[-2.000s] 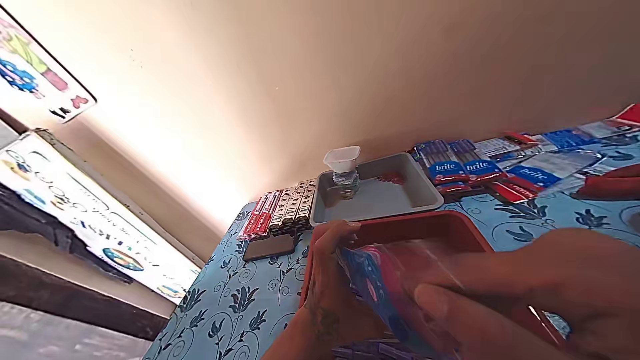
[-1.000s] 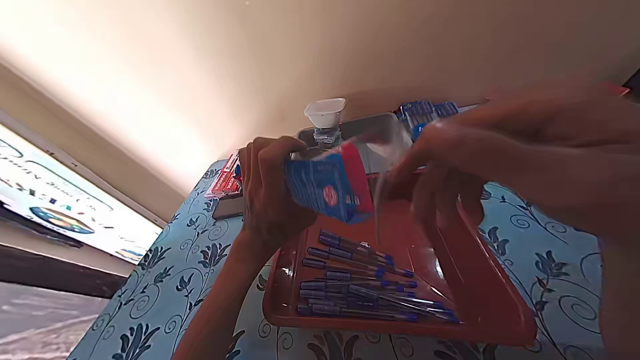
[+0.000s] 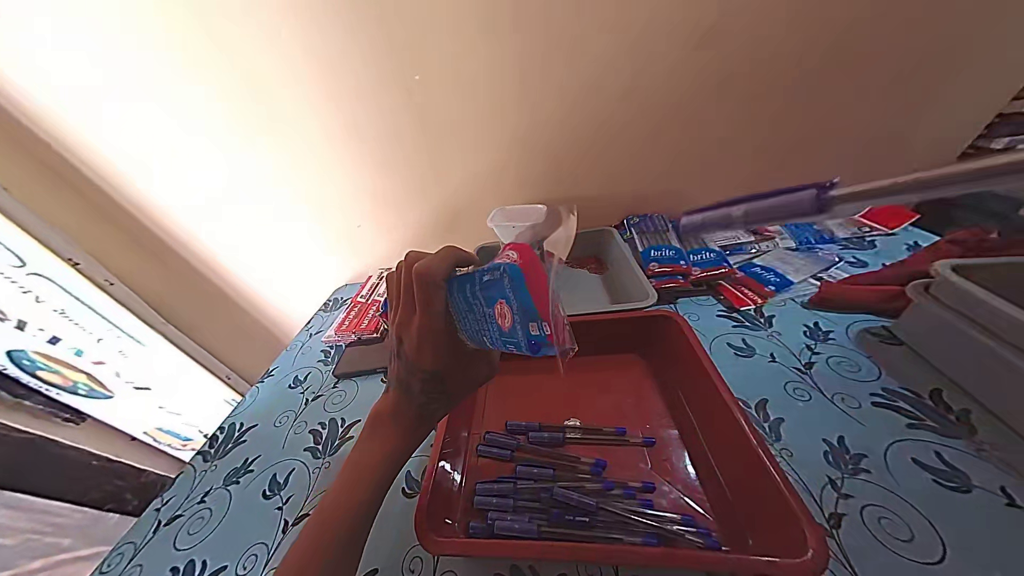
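Observation:
My left hand (image 3: pixel 436 328) is closed around a blue and pink printed clear plastic packet (image 3: pixel 508 304), held above the far left part of a red plastic tray (image 3: pixel 688 352). Several ballpoint pens (image 3: pixel 560 504) with blue caps lie loosely in the tray's near half. At the upper right, a blurred blue-capped pen (image 3: pixel 760 206) is raised close to the camera; what holds it is out of view. My right hand cannot be seen.
Behind stand a grey tray (image 3: pixel 632 280) and a white plastic cup (image 3: pixel 516 220). Red and white packs (image 3: pixel 364 312) and a dark flat object (image 3: pixel 360 358) lie left. Pen packets (image 3: pixel 664 248) lie at the back right, near a grey container (image 3: pixel 952 320).
My right hand, near the packet one second ago, has left the view. A raised pen now shows at the upper right. My left hand still holds the packet.

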